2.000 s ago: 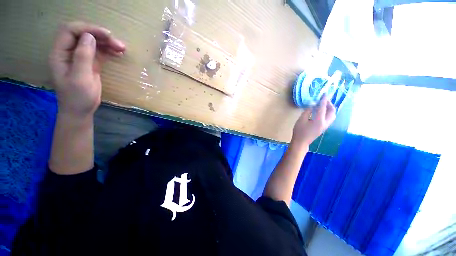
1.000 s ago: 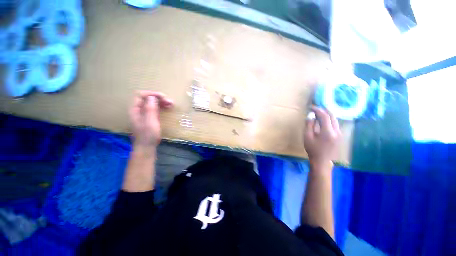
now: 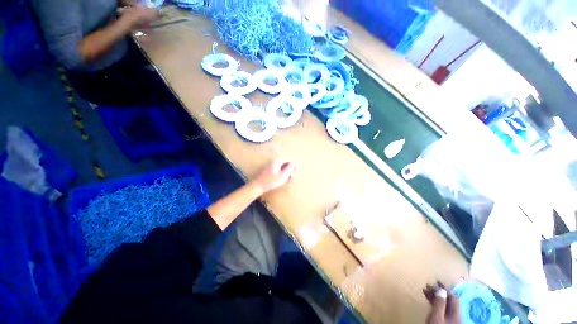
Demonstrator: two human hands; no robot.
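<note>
Pale white-blue flat rings [image 3: 258, 125] lie spread and overlapping on the cardboard sheet [image 3: 316, 166]. My left hand [image 3: 275, 176] is over the cardboard below them, fingers loosely curled, with nothing visible in it and touching no ring. The work pad [image 3: 345, 226] with a small metal stud [image 3: 355, 234] lies between my hands. My right hand [image 3: 445, 309] is at the bottom right, cut off by the picture's edge, beside stacked light-blue rings [image 3: 476, 304]. Whether it holds anything cannot be told.
A tangled heap of light-blue cords [image 3: 256, 25] lies beyond the rings. Another person's hand [image 3: 142, 18] is at the top left. A blue crate [image 3: 140, 207] of short blue pieces stands beside the bench. A clear plastic bag [image 3: 446, 172] and small white tag [image 3: 394, 149] are on the far side.
The view has turned left, bringing the spread rings, cord heap and other person into sight. My left hand has moved toward the rings. My right hand is now at the picture's edge.
</note>
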